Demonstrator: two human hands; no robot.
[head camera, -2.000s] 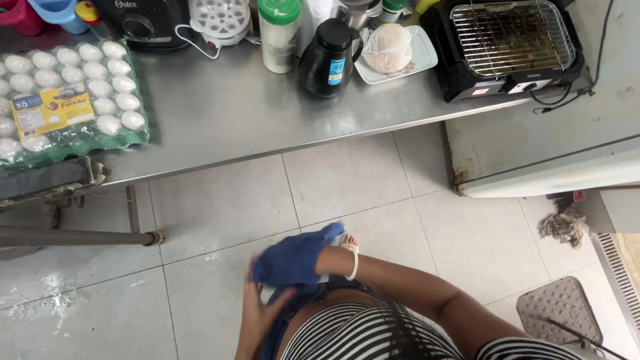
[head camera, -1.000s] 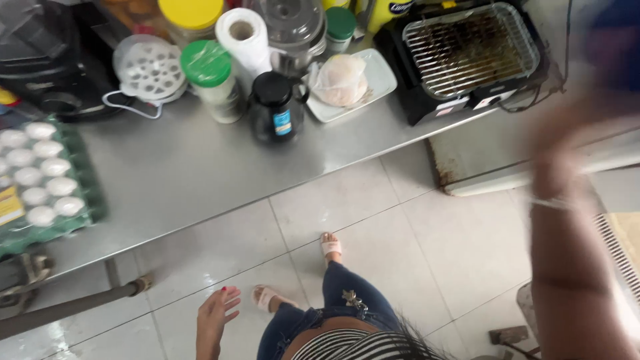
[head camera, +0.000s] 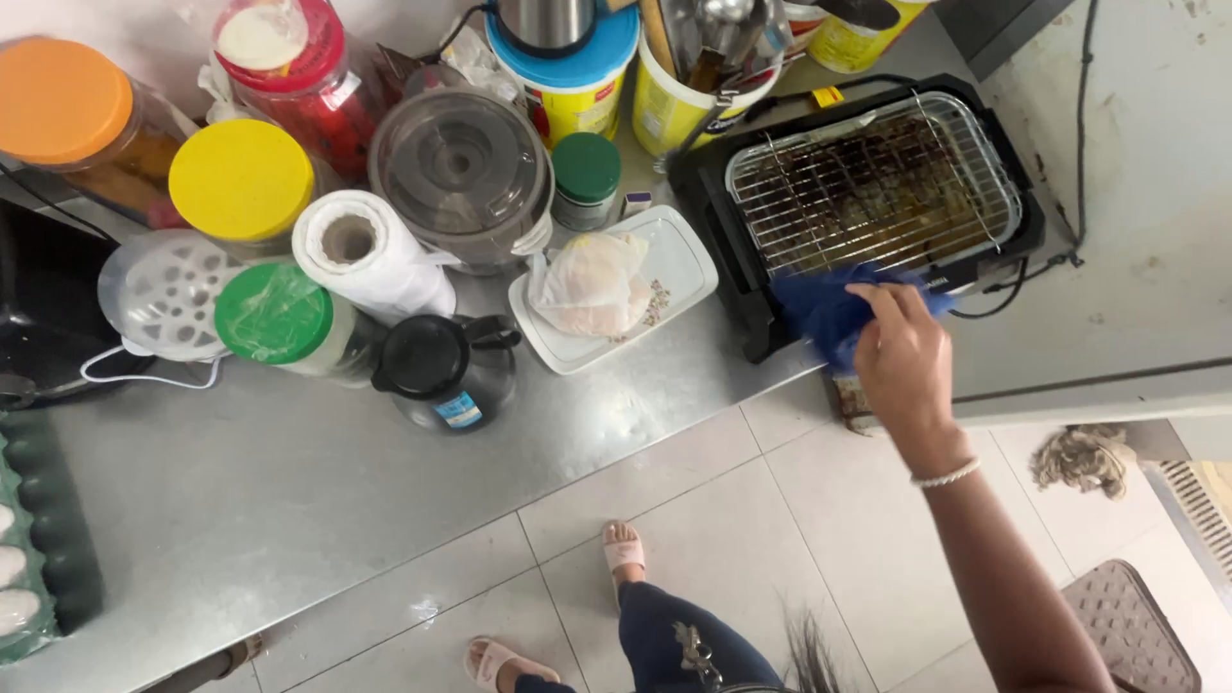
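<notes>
My right hand (head camera: 905, 356) holds a blue cloth (head camera: 833, 313), blurred, at the front edge of a black electric grill (head camera: 736, 279). Part of the cloth lies over the grill's front rim. The grill's wire rack (head camera: 866, 192) sits over a tray with dark, burnt residue. My left hand is out of view. Left of the grill, a white dish (head camera: 688, 255) holds a plastic-wrapped pale item (head camera: 597, 284), its kind unclear. A black thermal jug (head camera: 443, 371) stands beside the dish.
On the steel counter (head camera: 289, 462) stand a paper roll (head camera: 371, 255), a green-lidded jar (head camera: 274, 313), a lidded pot (head camera: 462, 178) and a utensil tub (head camera: 674, 111). An egg tray (head camera: 29, 577) is at left. The grill's cable (head camera: 1006, 298) trails at right.
My right hand has swung from the far right to the grill's front with the blue cloth. My left hand, low in view a second ago, has left the frame. The view has shifted.
</notes>
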